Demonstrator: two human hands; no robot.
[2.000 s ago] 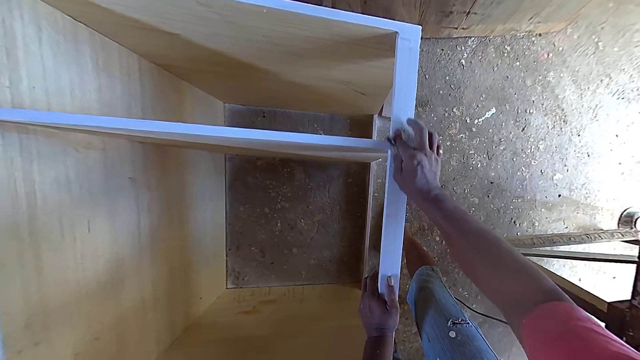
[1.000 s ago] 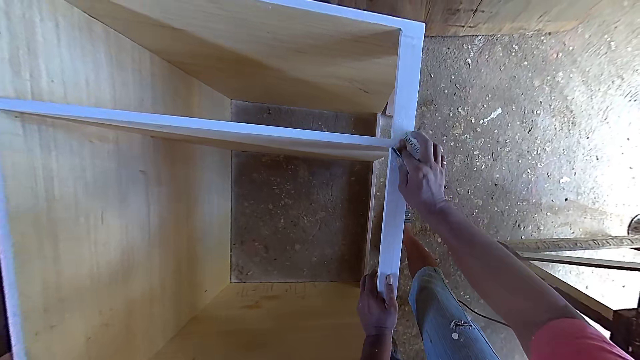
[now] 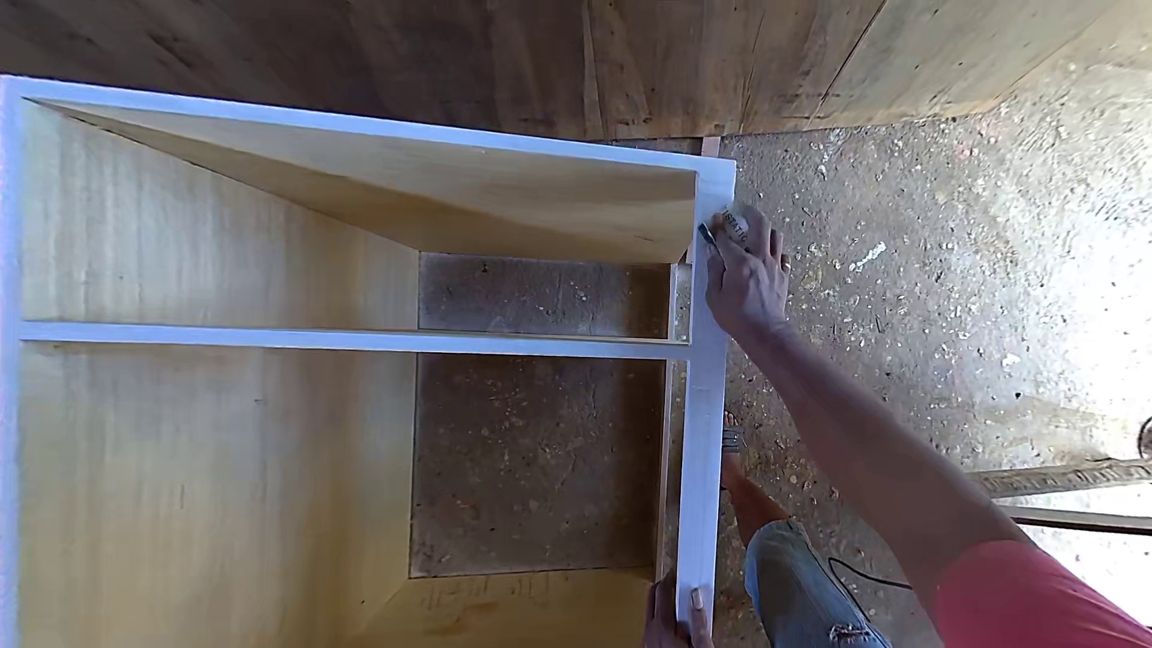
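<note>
A plywood cabinet carcass (image 3: 180, 450) with white-faced front edges lies open toward me. My right hand (image 3: 751, 270) presses a small sheet of printed-backed abrasive paper (image 3: 736, 225) on the white edge rail (image 3: 706, 405), near its upper corner. Something small and dark shows by the fingertips; I cannot tell what it is. At the lower end of the same rail, my left hand (image 3: 675, 621) grips the edge, thumb on its face and fingers on the inner side; it is partly cut off by the frame. A white-edged divider (image 3: 360, 338) meets the rail between my hands.
A large wooden panel (image 3: 540, 72) stands beyond the cabinet. Speckled concrete floor (image 3: 918, 315) lies to the right, with a dark cable (image 3: 868, 573) near my denim-covered leg (image 3: 801, 585). Wooden bars (image 3: 1062, 477) are at the right edge.
My right hand has moved along the rail from beside the divider joint to near the upper corner. My left hand still holds the rail's lower part. The view has shifted.
</note>
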